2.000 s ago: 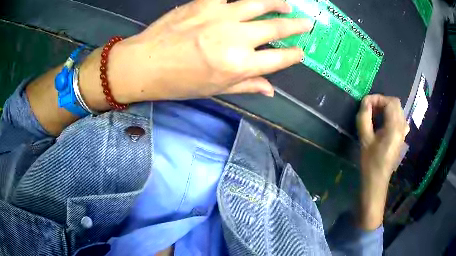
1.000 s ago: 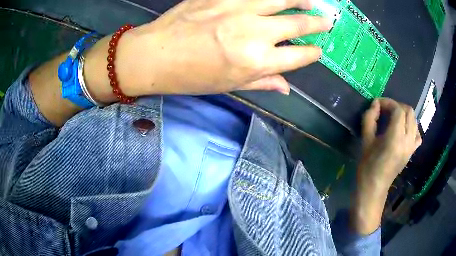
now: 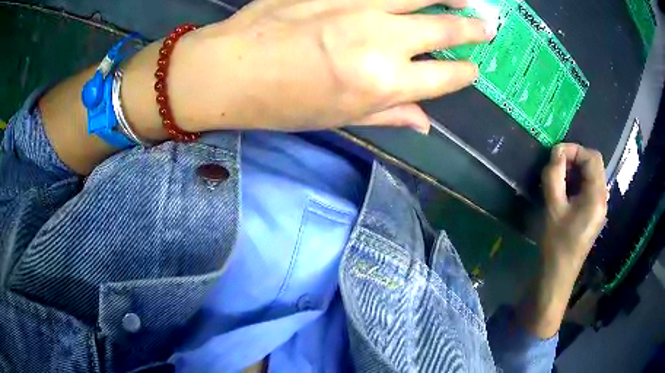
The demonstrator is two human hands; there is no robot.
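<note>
A bright green PCB panel (image 3: 536, 87) lies on the black mat, with rows of dark holes or pads along its far edge. My left hand (image 3: 321, 65) reaches in from the left with fingers spread. Its fingertips rest on the panel and its back hides the panel's left part. It wears a blue wrist strap, silvery bangles and a red bead bracelet. My right hand (image 3: 580, 186) is at the panel's near right corner, thumb and index finger closed in a pinch there. Any small component between those fingertips is too small to make out.
The black mat (image 3: 503, 149) ends at a pale straight edge in front of me. Another green panel (image 3: 643, 20) is cut off at the top right. A white label (image 3: 628, 164) lies right of my right hand. Dark equipment with a green strip (image 3: 633, 251) stands at the lower right.
The whole view has shifted, so the panel and both hands appear further right. Both hands keep nearly the same places on the panel.
</note>
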